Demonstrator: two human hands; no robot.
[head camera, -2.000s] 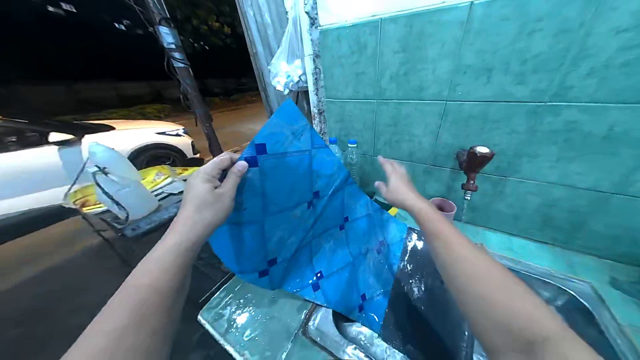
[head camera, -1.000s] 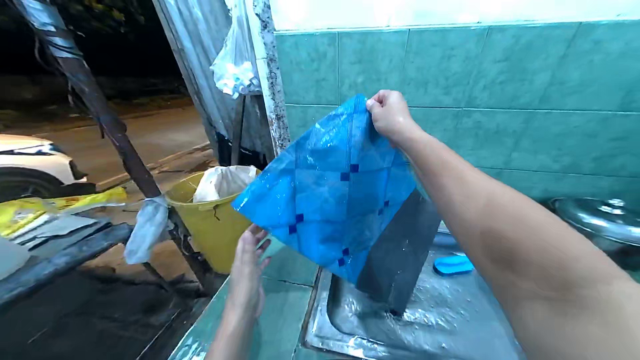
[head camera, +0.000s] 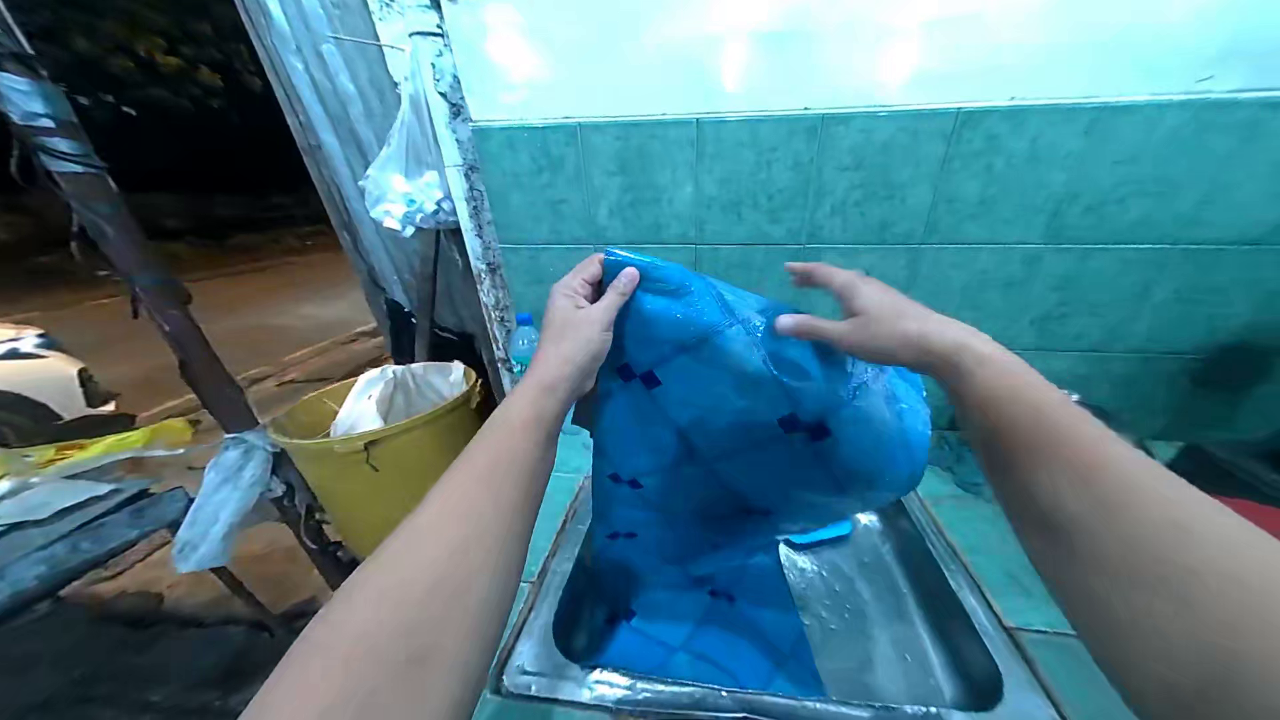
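Note:
A wet blue patterned plastic sheet (head camera: 710, 440) hangs folded over a stainless steel sink (head camera: 900, 620), its lower part lying in the basin. My left hand (head camera: 585, 320) pinches the sheet's top left corner between thumb and fingers. Beside the sheet's upper right edge is my right hand (head camera: 870, 315), fingers spread, the thumb close to the plastic; whether it touches is unclear. A bright blue object (head camera: 818, 536) shows in the basin, partly hidden behind the sheet.
Green wall tiles (head camera: 750, 180) rise behind the sink. At the left stand a yellow bucket (head camera: 395, 475) with a white bag inside and a leaning pole (head camera: 170, 310). A clear plastic bag (head camera: 408, 180) hangs above, and a bottle (head camera: 523, 342) stands by the wall.
The left hand, apart from the sheet a second ago, now holds its corner. My right hand has let go of the sheet's top. The sheet now reaches down into the basin.

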